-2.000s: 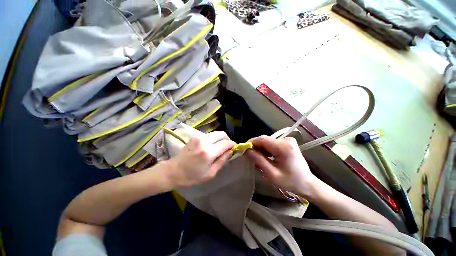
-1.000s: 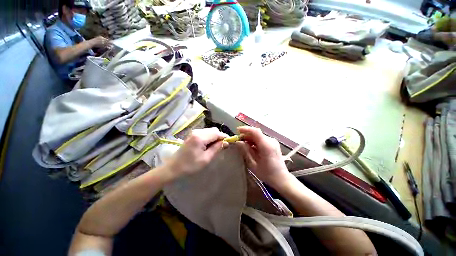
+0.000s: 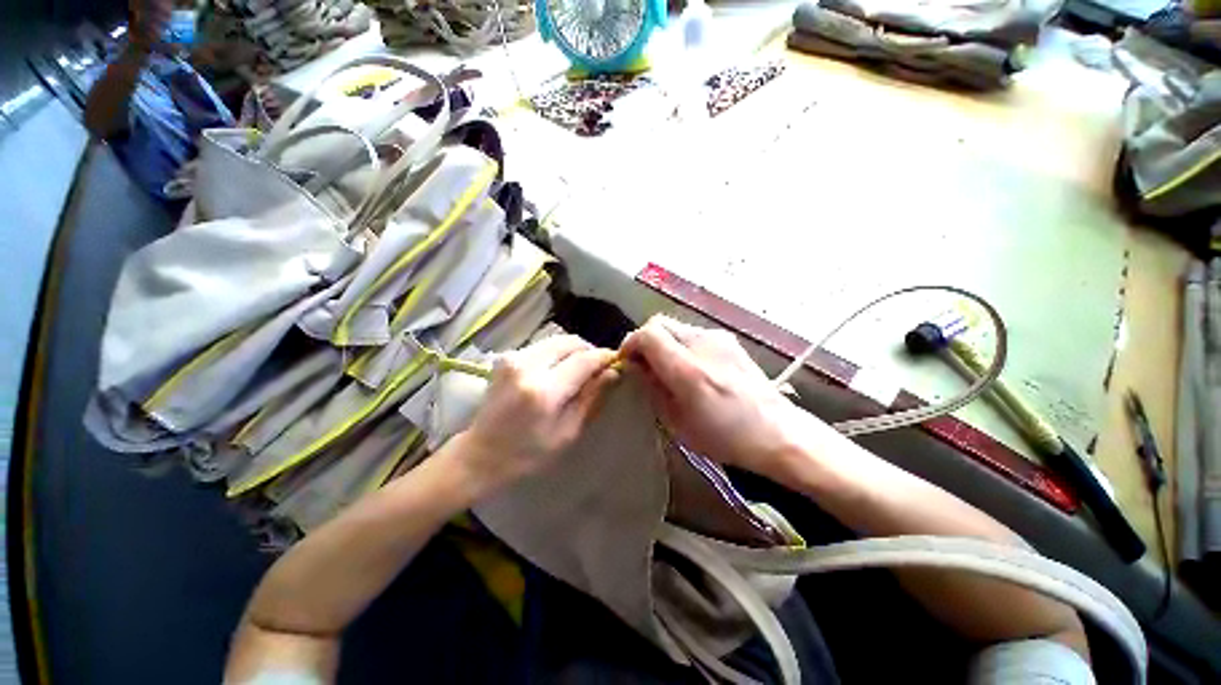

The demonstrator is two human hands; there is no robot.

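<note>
A beige tote bag [image 3: 576, 495] hangs over my lap, its dark purplish zipper [image 3: 723, 498] showing at the open mouth on the right. My left hand [image 3: 536, 408] and my right hand [image 3: 703, 388] pinch its upper edge, fingertips nearly touching. Only a small bit of the yellow edge trim [image 3: 617, 363] shows between the fingertips; the rest there is hidden by the fingers. One beige handle [image 3: 924, 555] trails right across my right forearm, and another handle [image 3: 984, 315] loops up over the table edge.
A pile of bags [image 3: 241, 308] with yellow trim stands at my left. A hammer [image 3: 1038, 428], a thin dark pointed tool [image 3: 1145, 435] and a red strip [image 3: 763, 331] are on the table [image 3: 870, 201]. A turquoise fan [image 3: 603, 34] stands behind. Part of a person [image 3: 154, 114] shows at upper left.
The view has shifted. My fingertips have drawn closer together and now cover most of the yellow trim that showed between them. The other person's arm is raised higher.
</note>
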